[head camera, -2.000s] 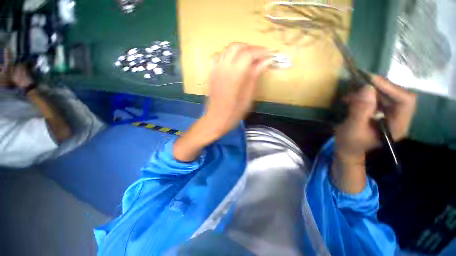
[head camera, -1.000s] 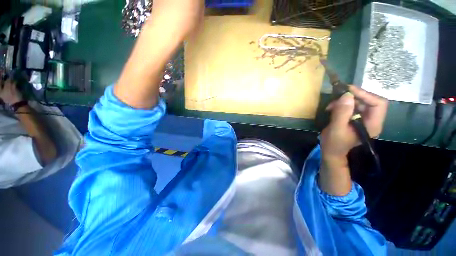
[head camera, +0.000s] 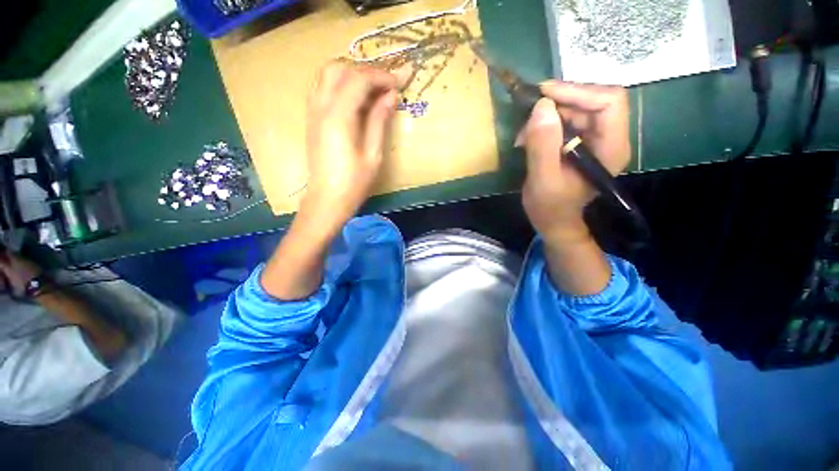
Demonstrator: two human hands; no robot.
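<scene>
My right hand [head camera: 578, 147] holds the black soldering iron [head camera: 603, 179] like a pen, its tip pointing up and left toward the brownish metal bits [head camera: 432, 57] at the top of the tan board [head camera: 276, 120]. My left hand [head camera: 350, 124] is over the board with thumb and fingers bent together near a tiny blue-violet component [head camera: 413, 109]. Whether the fingertips grip it or it lies on the board cannot be told. A pale wire loop [head camera: 368, 41] lies among the brownish bits.
Two piles of small shiny parts, upper [head camera: 156, 69] and lower [head camera: 210, 177], lie left of the board. A blue bin [head camera: 216, 20] stands beyond it. A white tray [head camera: 708, 37] of silvery parts is at upper right, near a black cord [head camera: 760, 87]. Another person's arm [head camera: 83, 317] is at left.
My left hand has come back from the far left onto the board, and the blue-violet component now shows by its fingertips. My right hand still holds the iron. The view has shifted and turned.
</scene>
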